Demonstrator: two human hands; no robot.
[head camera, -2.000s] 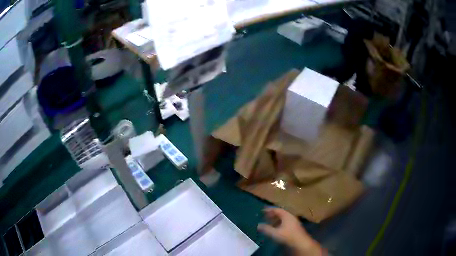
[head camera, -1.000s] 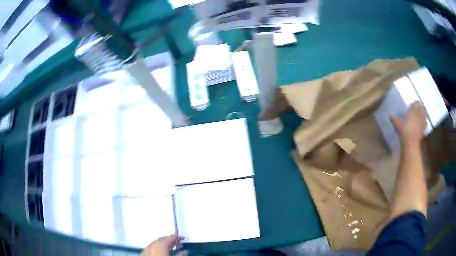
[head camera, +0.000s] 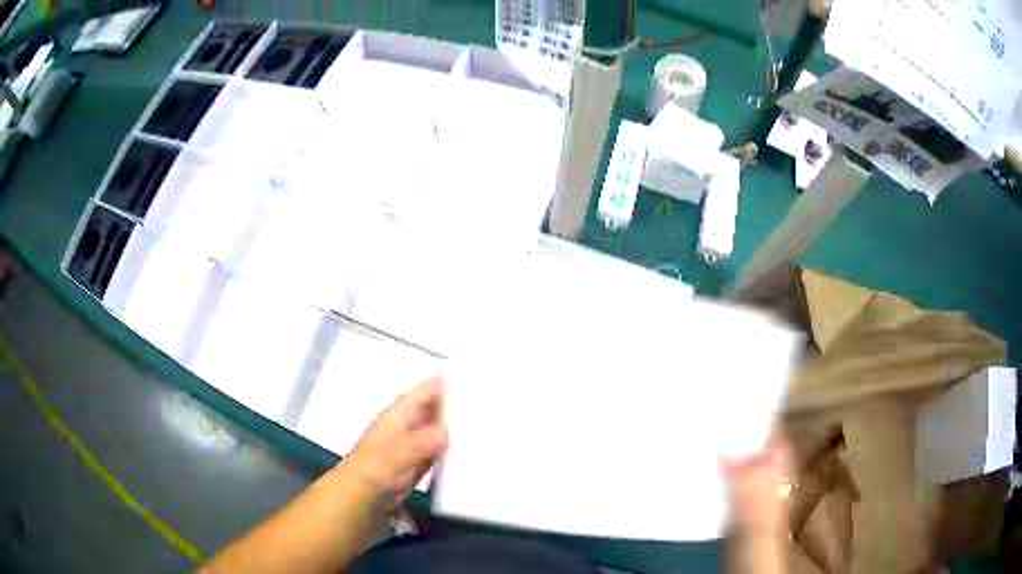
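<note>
My left hand (head camera: 401, 443) and my right hand (head camera: 762, 477) hold a white gift box (head camera: 611, 420) between them by its left and right edges, over the front of the bench. Its broad white face is towards me; whether base and lid are together I cannot tell. It hides part of the tray grid. Open white box trays (head camera: 241, 320) lie edge to edge to the left. Black inserts (head camera: 179, 109) sit in trays at the far left of the grid. A white block of boxes (head camera: 958, 426) stands in the brown carton (head camera: 897, 320) at the right.
Beyond the trays are a near post (head camera: 588, 146), a second post (head camera: 807, 224), power strips (head camera: 623, 174), a small white box (head camera: 681, 151) and a tape roll (head camera: 678, 81). A printed work sheet (head camera: 936, 67) hangs at the upper right. The floor (head camera: 101, 392) shows lower left.
My right hand has come from the boxes in the carton to the bench front. Both hands now hold a white box. The view has swung left.
</note>
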